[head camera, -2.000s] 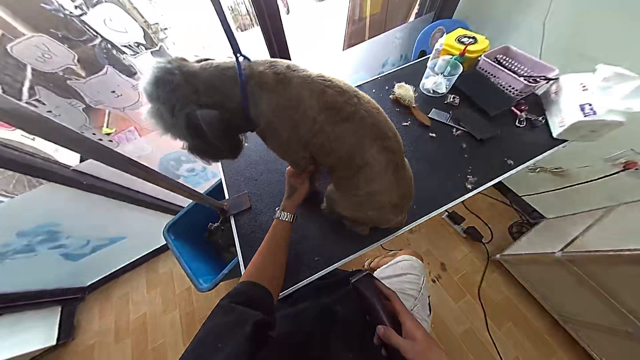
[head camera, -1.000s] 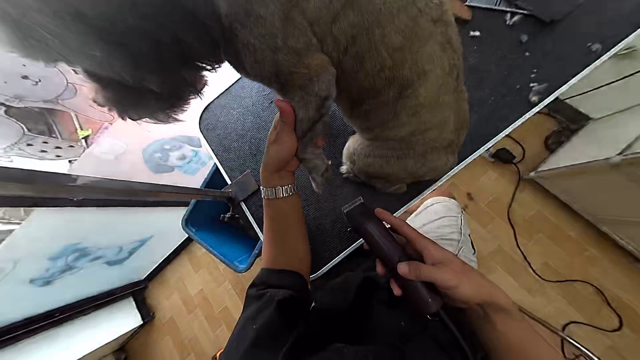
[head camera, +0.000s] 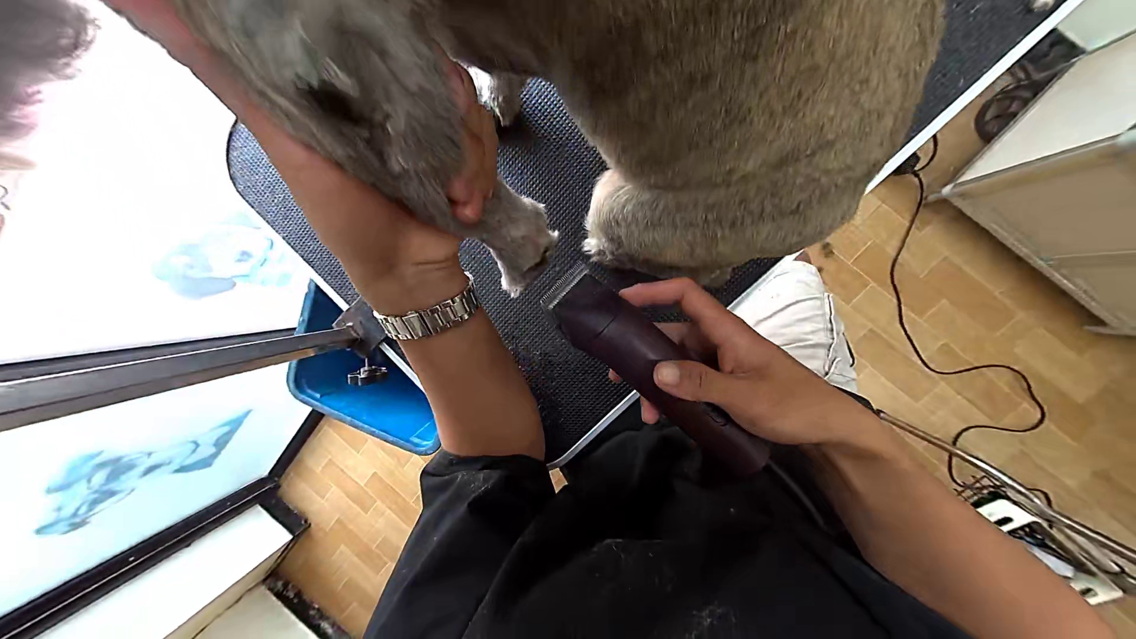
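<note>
A grey-brown dog (head camera: 737, 115) with short-clipped fur is on the black textured grooming table (head camera: 550, 355). Around its front leg (head camera: 408, 133) my left hand (head camera: 470, 160) is wrapped, partly hidden by the fur; the paw (head camera: 519, 244) sticks out beyond my fingers. My right hand (head camera: 710, 355) holds dark purple electric hair clippers (head camera: 639, 346), thumb on top of the body. Their metal blade (head camera: 564, 287) points up and left, just below the paw and apart from it. The dog's hind foot (head camera: 612, 222) lies to the right of the blade. Its head is mostly out of view.
A metal grooming arm (head camera: 177, 364) is clamped at the table's left edge, above a blue plastic bin (head camera: 346, 399). A black cord (head camera: 905, 293) runs over the tiled floor on the right, near a cabinet (head camera: 1056, 222). A metal rod stand (head camera: 985, 470) is at lower right.
The view has moved much closer to the dog. My right hand has brought the clippers from near my lap up to the dog's paw. My left hand has lifted the front leg outward.
</note>
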